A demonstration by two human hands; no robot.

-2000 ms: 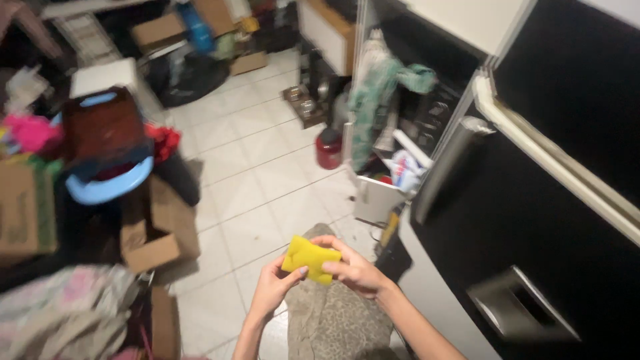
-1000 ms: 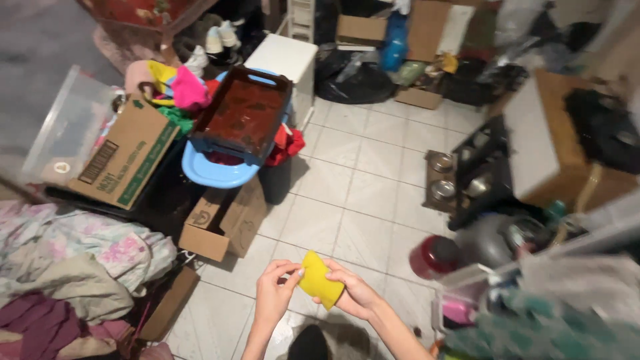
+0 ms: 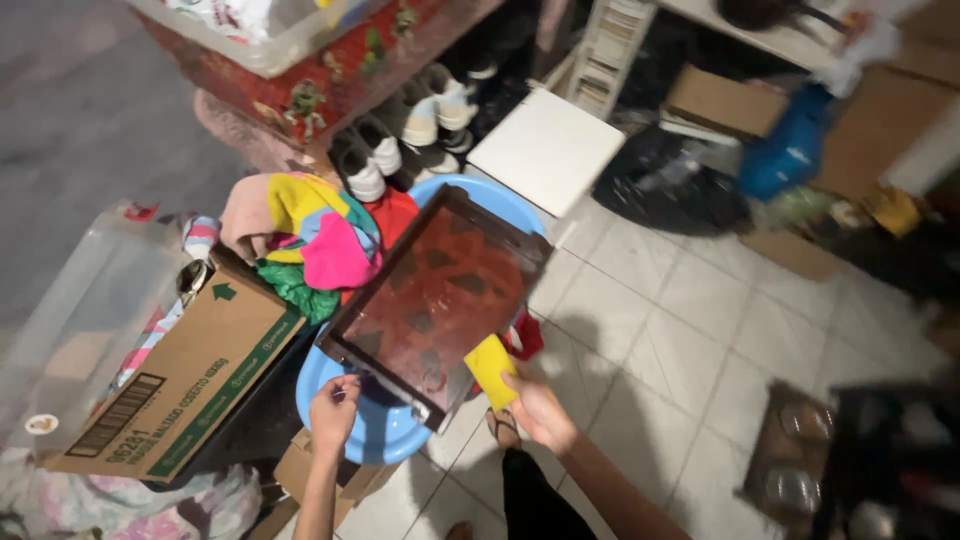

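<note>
My right hand (image 3: 541,409) grips a flat yellow piece, perhaps a cloth or packet (image 3: 491,370), by its lower right edge, beside the right rim of a dark tray. The tray (image 3: 431,300) has a reddish-brown patterned base and lies tilted across a light blue plastic basin (image 3: 369,435). At the tray's lower left corner is my left hand (image 3: 334,409), with the fingers curled together over the basin; a small pale thing shows at the fingertips, too small to name.
A cardboard box (image 3: 195,375) and colorful cloths (image 3: 322,232) are left of the basin. Behind stand shoes (image 3: 420,112), a white-topped piece of furniture (image 3: 547,150) and a black plastic bag (image 3: 667,180). A stove-like item (image 3: 787,450) is on the tiled floor at right.
The view has swung left to the basin and tray. My hands, both at the yellow piece before, are now apart, and only the right one holds it.
</note>
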